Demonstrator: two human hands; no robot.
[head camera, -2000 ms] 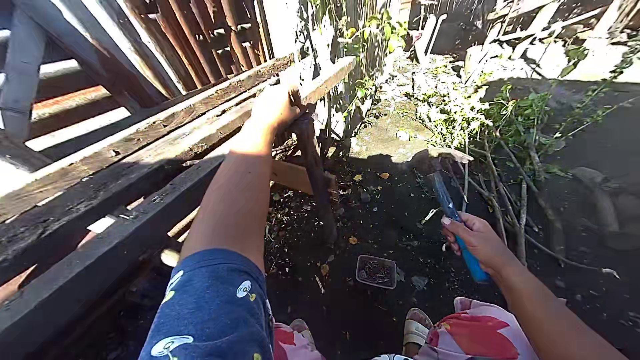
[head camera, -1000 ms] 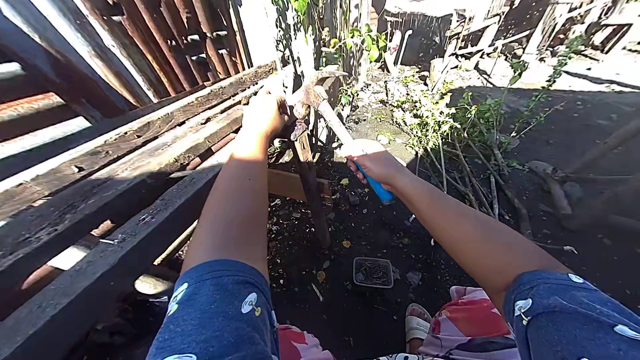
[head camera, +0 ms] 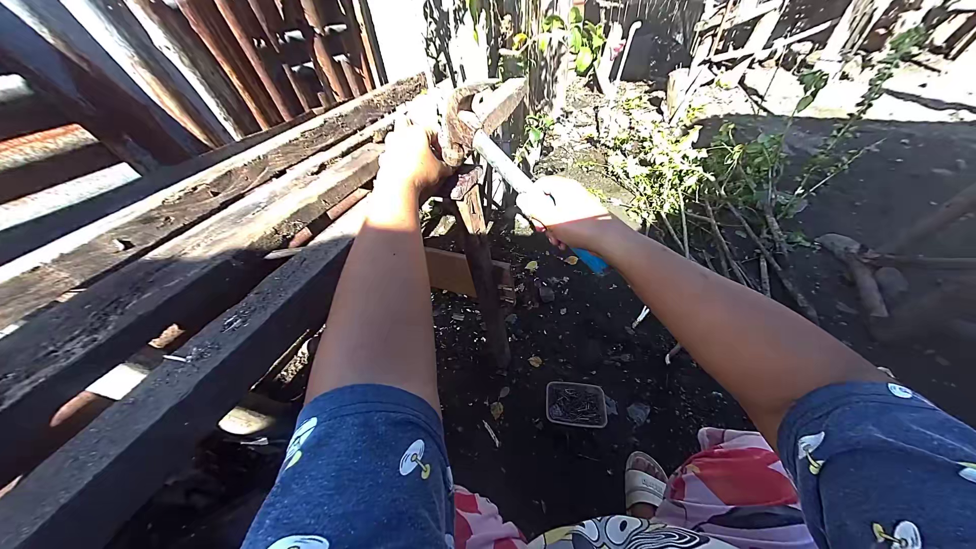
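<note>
A claw hammer (head camera: pixel 463 126) with a pale shaft and blue grip is in my right hand (head camera: pixel 563 207), its head up against the end of the wooden beams. Beside the hammer head, my left hand (head camera: pixel 415 152) is on the end of a weathered beam (head camera: pixel 320 183); glare and the hammer hide its fingertips, so whether it pinches something small is not visible. Below the hands stands a wooden post (head camera: pixel 482 282) with a short board (head camera: pixel 451 271) behind it. A clear plastic container (head camera: pixel 576 404) of nails sits on the dark ground.
Long beams (head camera: pixel 175 381) run along the left, beside a fence of upright slats (head camera: pixel 252 61). Leafy branches (head camera: pixel 671 160) and cut sticks lie at the right, near a log piece (head camera: pixel 858 274). A sandalled foot (head camera: pixel 645 482) is near the container.
My right hand has brought the hammer from the lower right up to the beam's end, beside my left hand. My left hand has stayed at that end.
</note>
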